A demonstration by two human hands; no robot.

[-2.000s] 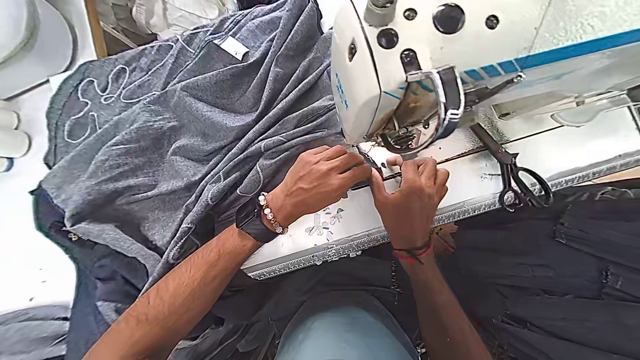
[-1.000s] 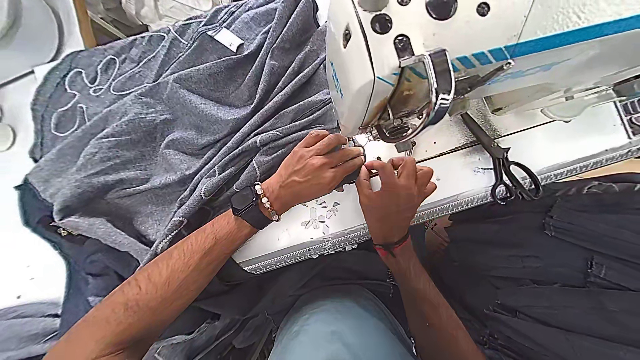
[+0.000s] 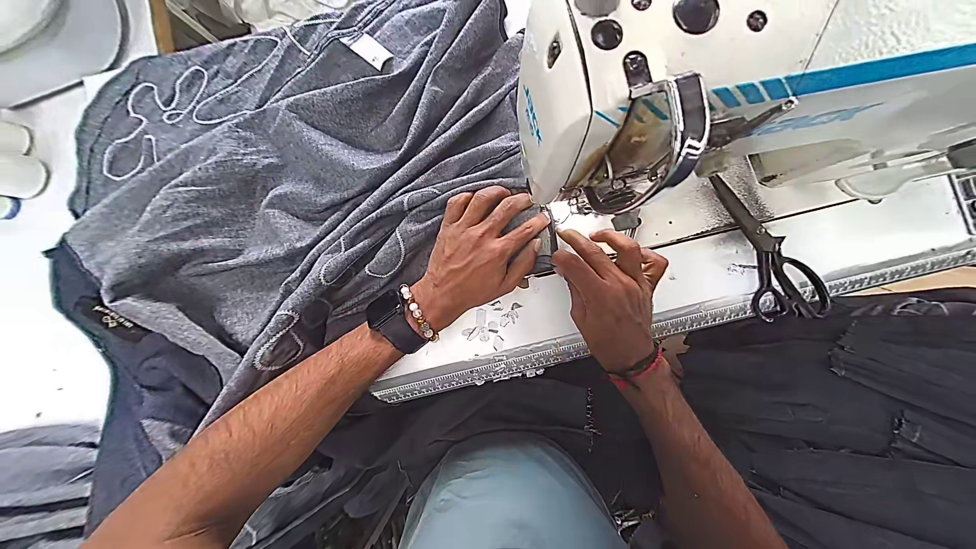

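Note:
My left hand (image 3: 484, 248), with a smartwatch and a beaded bracelet at the wrist, lies with its fingers spread flat on a folded edge of the grey knit garment (image 3: 320, 175). Beside it, just in front of the needle area of a white sewing machine (image 3: 560, 114), my right hand (image 3: 610, 293) pinches the dark edge (image 3: 553, 232) of the cloth between thumb and forefinger. The rest of the garment spreads over the table to the left, with loose pale thread (image 3: 175, 103) on it. The presser foot is partly hidden by the machine head.
Black-handled scissors (image 3: 770, 255) lie on the machine bed at the right. A measuring tape strip (image 3: 488, 372) runs along the table's front edge, with small scraps (image 3: 488, 324) behind it. Dark fabric (image 3: 823, 427) hangs at the lower right. Thread cones (image 3: 19, 174) stand at the far left.
My left hand's fingers have spread out flatter on the cloth beside the needle area. The right hand stays close by at the cloth's edge.

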